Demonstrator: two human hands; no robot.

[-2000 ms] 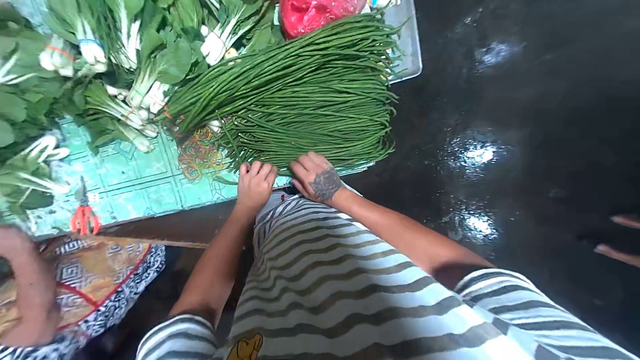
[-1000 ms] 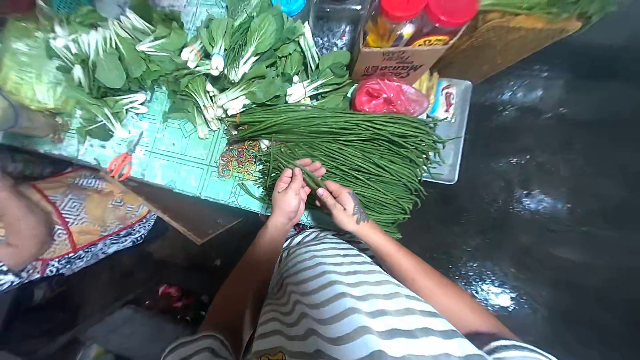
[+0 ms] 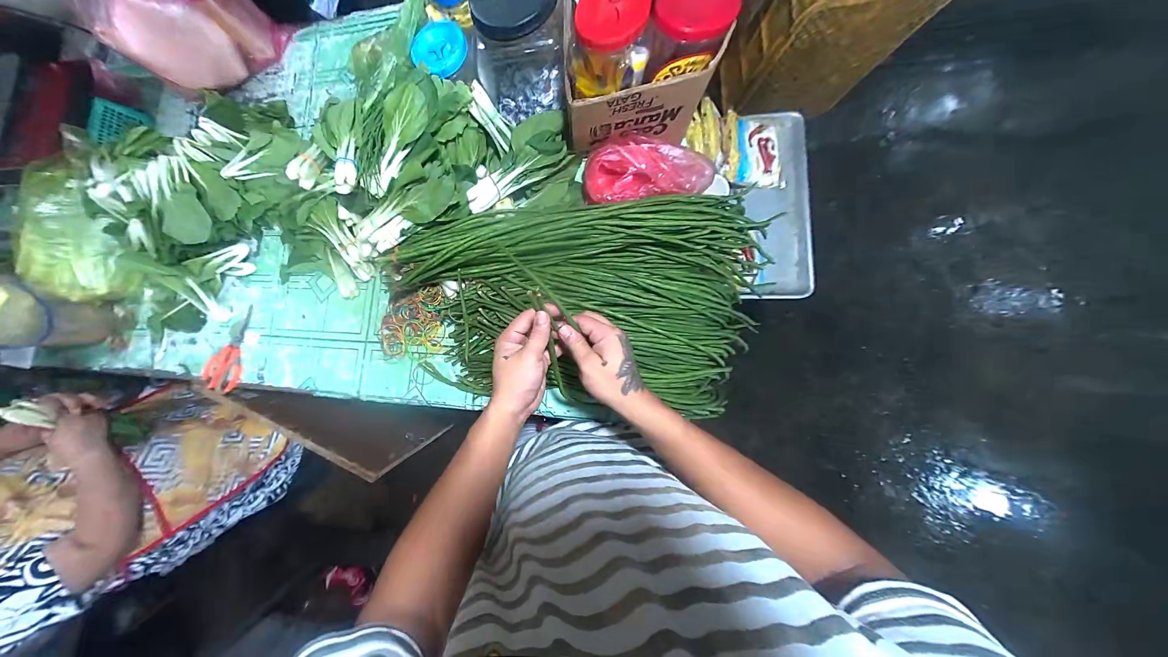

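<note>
My left hand [image 3: 522, 363] and my right hand [image 3: 602, 358] are close together over the front of a large pile of green string beans [image 3: 639, 274]. Each has thumb and fingers pinched on string beans [image 3: 554, 338], a few of which cross between the fingertips. Just left of the pile lies a heap of coloured rubber bands [image 3: 412, 325] on the green patterned table cover [image 3: 319, 342]. Orange-handled scissors [image 3: 224, 365] rest near the table's front edge. Bundles of leafy greens with white stems [image 3: 365, 228] spread behind.
At the back right stand a cardboard box of red-lidded jars [image 3: 630, 111], a pink plastic bag [image 3: 643, 172] and a metal tray [image 3: 792, 219]. A brown board [image 3: 338, 429] juts out at the front. Another person's hands [image 3: 75, 424] hold a white-stemmed vegetable at the left.
Two seconds ago my hands were at the front table edge; they now hold string beans above the pile. The other person's hands and vegetable have come into sight. The view has shifted.
</note>
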